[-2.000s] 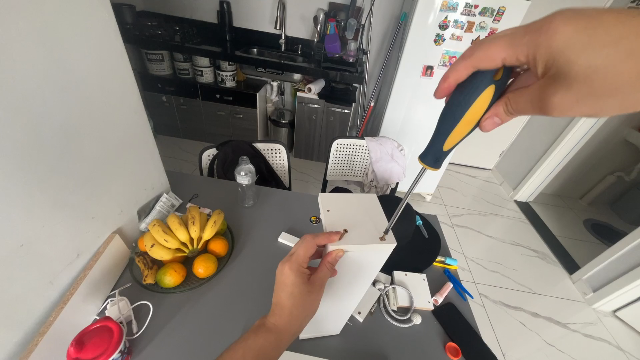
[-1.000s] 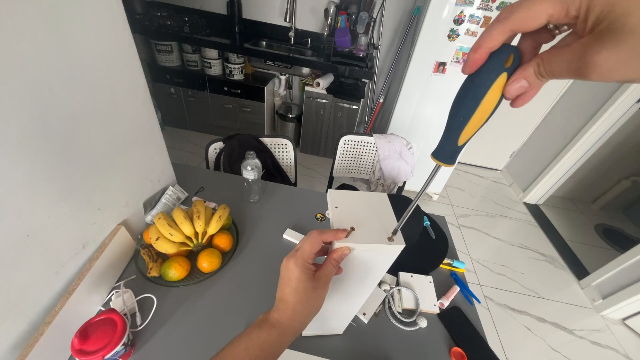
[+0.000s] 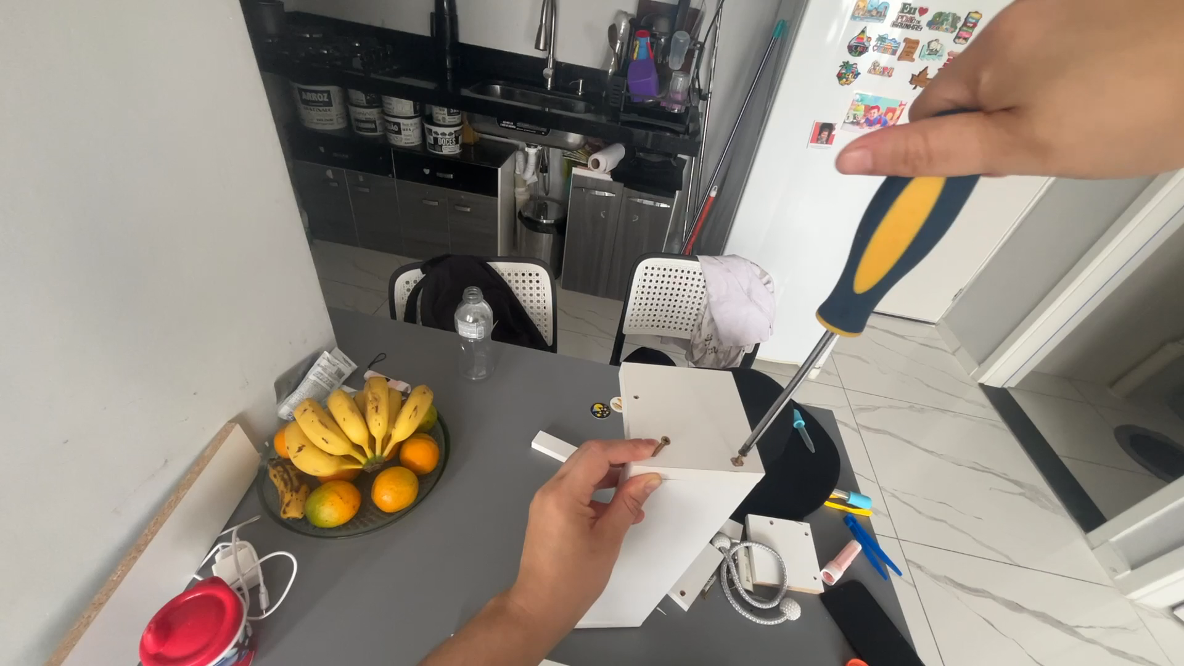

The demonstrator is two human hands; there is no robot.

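Note:
My right hand (image 3: 1008, 111) grips the top of a screwdriver (image 3: 897, 250) with a dark blue and yellow handle. Its shaft slants down to a screw (image 3: 737, 461) at the right corner of a white board assembly (image 3: 689, 407), which stands upright on the grey table (image 3: 416, 592). Thumb and forefinger of my left hand (image 3: 592, 518) pinch the front edge of the top board. That forefinger touches or nearly touches a second screw (image 3: 660, 446), which sticks up tilted from the board. A small hole shows near the back left corner.
A fruit plate (image 3: 356, 529) with bananas and oranges sits left, a plastic bottle (image 3: 474, 333) behind. Right of the assembly are a black cap (image 3: 795, 453), small white boards (image 3: 784, 553), a coiled cord (image 3: 754, 583), blue pliers-like tool (image 3: 871, 546) and a black phone-like object (image 3: 869, 624).
My right hand has shifted its hold on the screwdriver, from fingers around the handle's side to the palm over its top. The left hand stays at the board's edge.

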